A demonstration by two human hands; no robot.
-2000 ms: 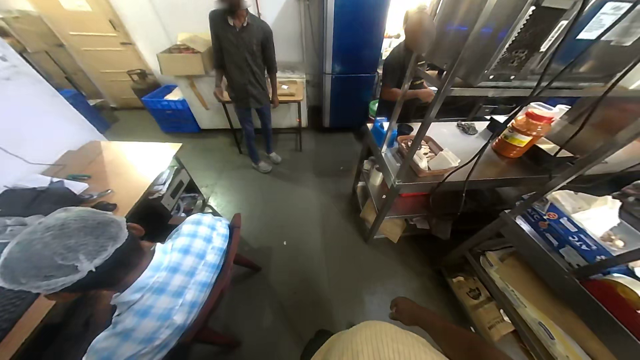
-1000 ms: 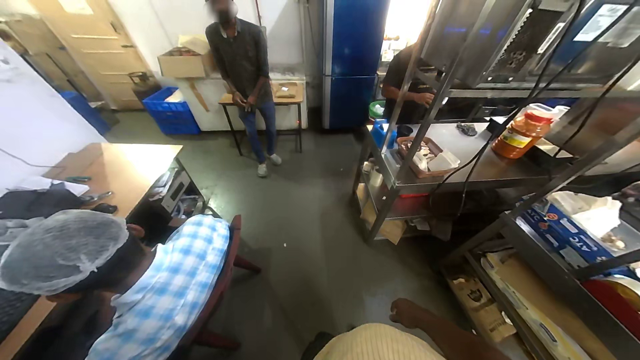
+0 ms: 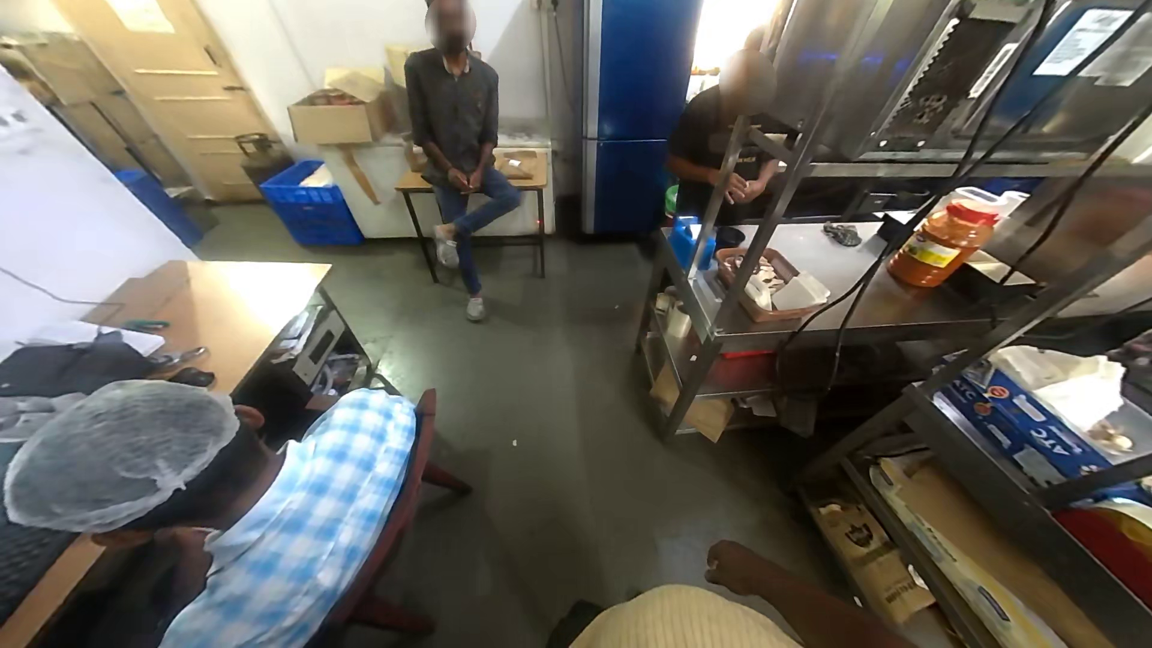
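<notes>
My right hand hangs over the floor at the bottom of the view, its fingers curled; whether anything lies inside them cannot be made out. It is near the steel rack on the right, with a gap between them. My left hand does not show. The front of my cream ribbed shirt is at the bottom edge. Paper bags lie on the rack's low shelf, and a blue carton with white plastic stands on its upper one.
A person in a hairnet sits on a dark red chair at a wooden desk. Another sits on a small table; a third stands behind the steel counter, which holds an orange-filled jar. A blue crate stands by the wall.
The person in the dark shirt, earlier standing before the small table, now sits on it with one leg crossed. My right hand has hardly moved.
</notes>
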